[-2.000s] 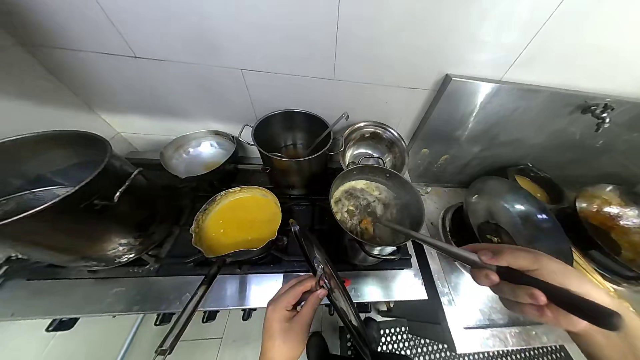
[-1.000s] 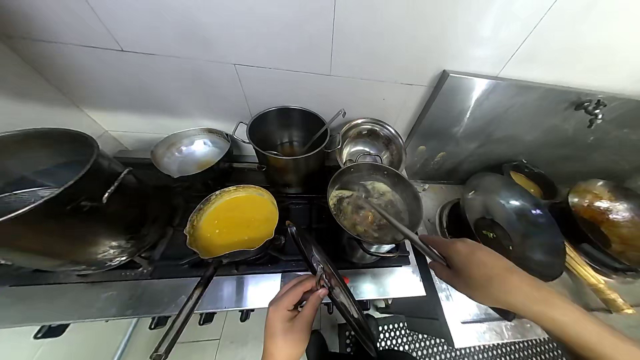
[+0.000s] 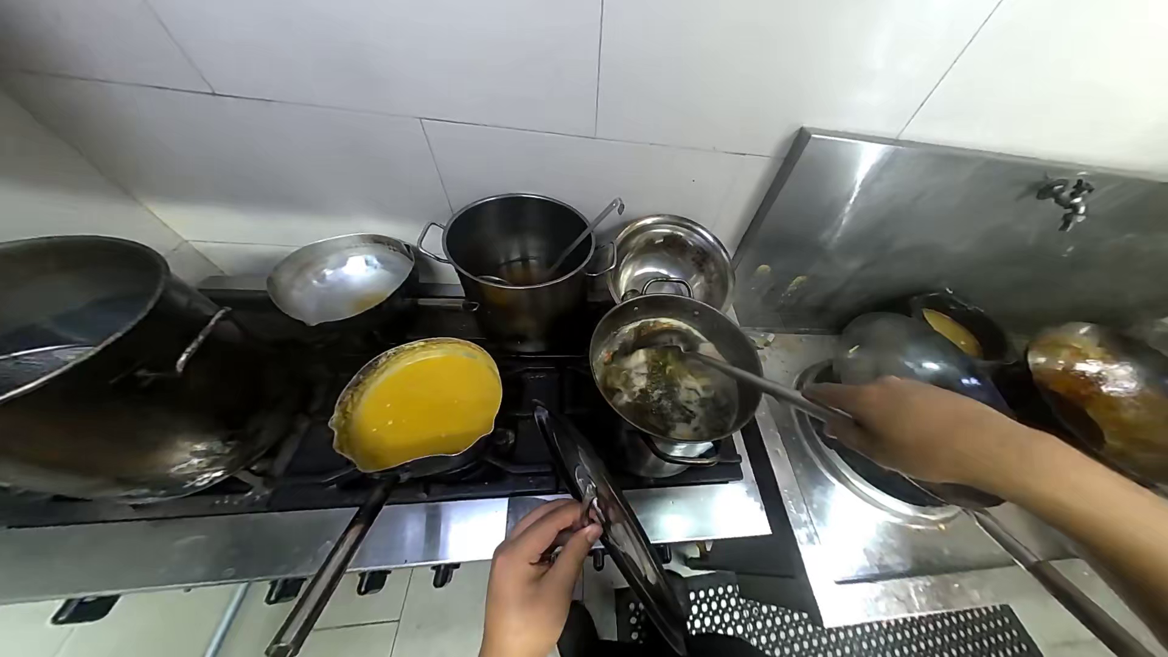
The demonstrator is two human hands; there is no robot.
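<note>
My left hand [image 3: 545,570] pinches the knob of a pot lid [image 3: 616,529], which is held up on edge at the front of the stove. My right hand [image 3: 867,429] grips a long-handled metal utensil [image 3: 766,385]; its head dips into a metal pot [image 3: 677,365] of dark liquid with pale and green pieces. A pan of thick yellow liquid [image 3: 424,397] stands on a burner left of the lid, its long handle pointing to the front.
Behind are a tall pot [image 3: 520,265] with a ladle, a steel bowl [image 3: 680,260] and a shallow metal pan [image 3: 342,278]. A large dark stockpot [image 3: 109,383] fills the left. Right stand a wok [image 3: 912,365], an orange-stained pan [image 3: 1100,392] and a wall tap [image 3: 1069,199].
My right hand has shifted along the utensil, from its black handle to the metal shaft nearer the pot. The utensil's head has moved within the pot. My left hand still holds the lid.
</note>
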